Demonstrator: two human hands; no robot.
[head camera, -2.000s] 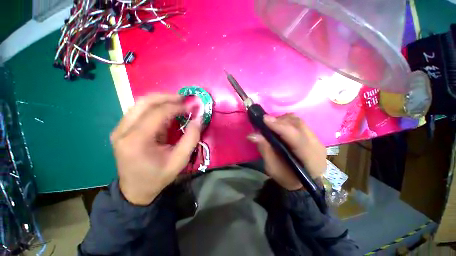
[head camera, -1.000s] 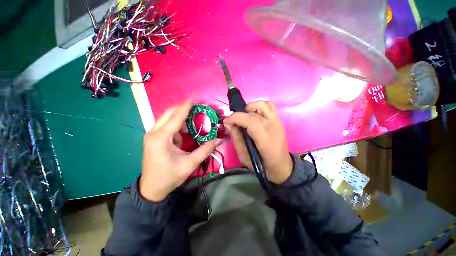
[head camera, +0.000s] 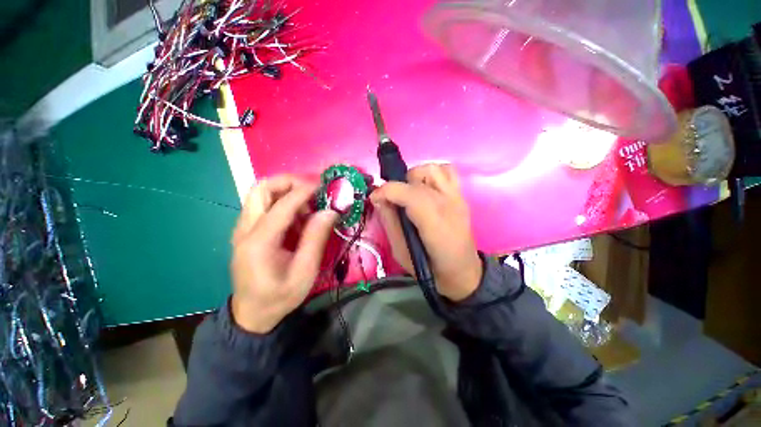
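Note:
A green ring circuit board (head camera: 355, 203) is held just above the pink sheet. My left hand (head camera: 279, 246) grips its left side between thumb and fingers. My right hand (head camera: 434, 229) holds the black soldering iron (head camera: 391, 163), its metal tip pointing away from me, off the board. My right thumb and index fingertip are close to the board's right edge; whether they pinch a thin wire there is too small to tell. A white connector lead (head camera: 370, 248) and thin dark wires hang from the board toward my lap.
A tangled pile of wired components (head camera: 194, 67) lies at the upper left. A clear fume hood (head camera: 559, 67) hangs at the upper right. A wire-wool pot (head camera: 694, 148) stands by a black box (head camera: 728, 100). Bagged wire harnesses (head camera: 46, 292) line the left edge. A thin wire crosses the green mat (head camera: 158, 250).
The ring board is now turned and held by both its left side and lower rim, with its leads hanging lower. My right hand has come to its right edge, the iron swinging more upright.

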